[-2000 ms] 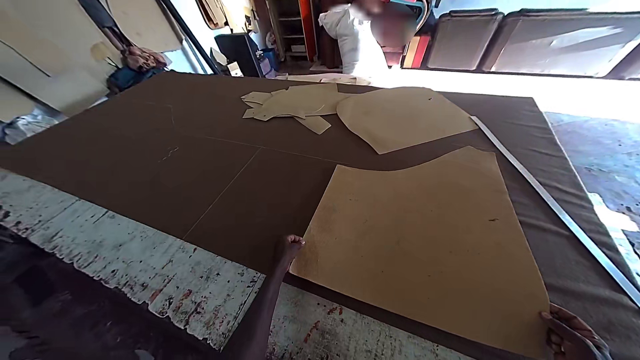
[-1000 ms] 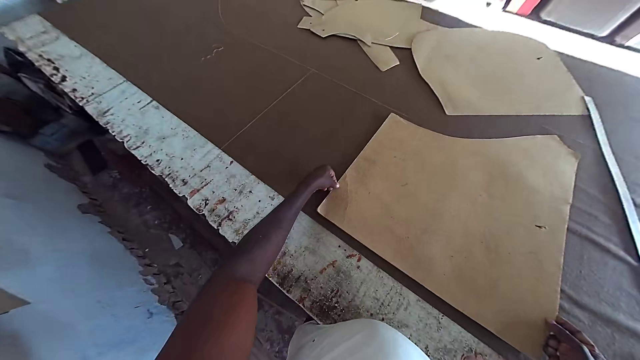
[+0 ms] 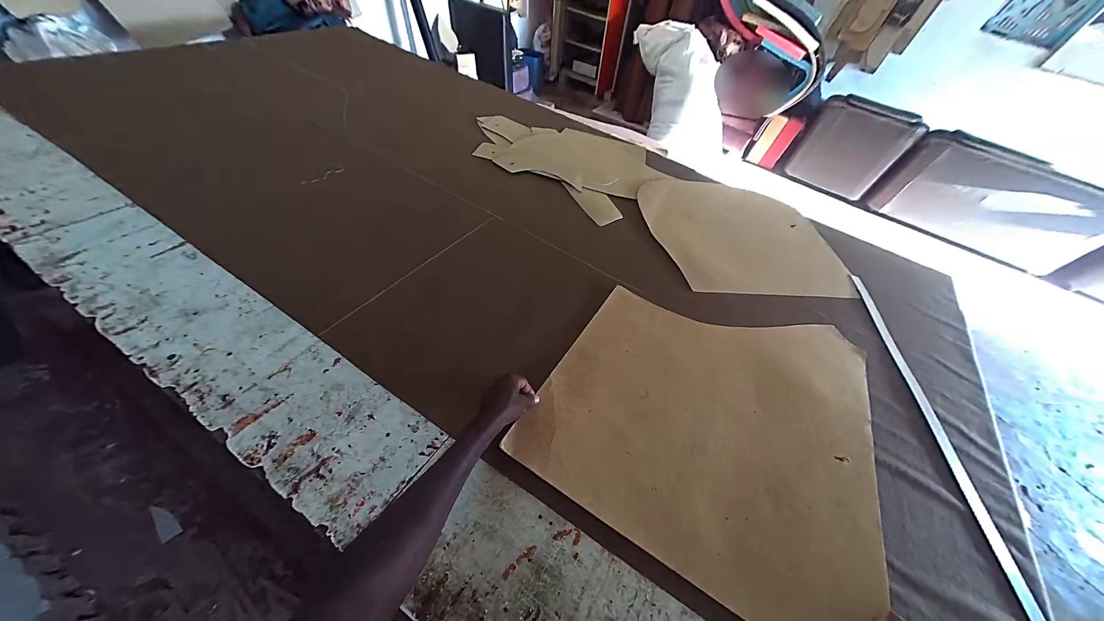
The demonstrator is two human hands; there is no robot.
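Note:
Brown fabric [image 3: 414,259] lies spread over a long table, with thin light lines marked on it. A large brown paper pattern piece [image 3: 716,448] rests on the fabric near me. My left hand [image 3: 511,400] is at its left edge, fingers curled, touching or pinching that edge; which of the two is unclear. My right hand is out of view. Beyond lies a curved paper pattern piece [image 3: 742,237], overlapping or touching several smaller paper pieces [image 3: 569,159]. A long metal ruler [image 3: 944,440] lies along the fabric on the right.
The table's worn white surface [image 3: 198,328] shows along the near edge, ragged and stained. Behind the table stand a white sack [image 3: 680,86], shelves [image 3: 586,43] and dark padded seats [image 3: 854,147]. Crumpled clear plastic [image 3: 60,30] lies at the far left.
The view has swung up and shifted since one second ago. My right hand, at the pattern piece's lower right corner in both earlier frames, is now out of view. My left hand stays at the left edge.

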